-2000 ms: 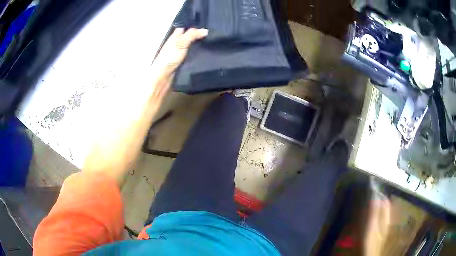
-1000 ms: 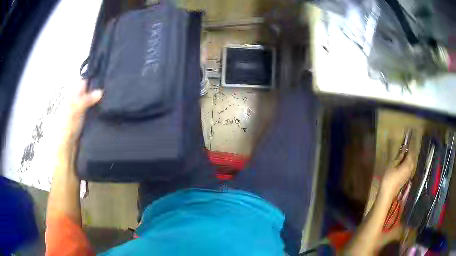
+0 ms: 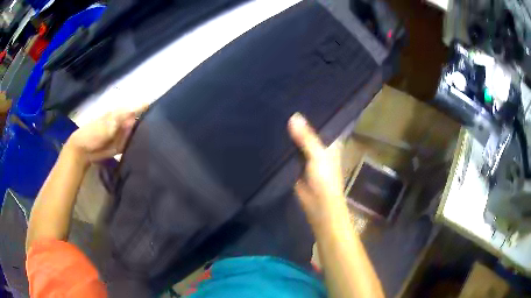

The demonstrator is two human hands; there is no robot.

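Note:
A long black padded bag panel (image 3: 233, 110) lies slantwise over my lap and the white table at left, its smooth face up. A grey band crosses it near my left hand. My left hand (image 3: 110, 135) grips its left edge, fingertips partly hidden by the edge. My right hand (image 3: 317, 169) holds its right edge, thumb on top and the other fingers mostly hidden. The near end of the panel is blurred.
The white table (image 3: 192, 49) and a blue bin (image 3: 32, 93) are at left, with black pieces beyond. The sewing machine (image 3: 471, 96) stands on its white table (image 3: 466, 192) at right. The foot pedal (image 3: 375, 189) is on the floor.
My right hand has come from the tools at right onto the panel's right edge. The panel has turned; its lettered pocket no longer shows, and a long smooth face does. The view has swung left.

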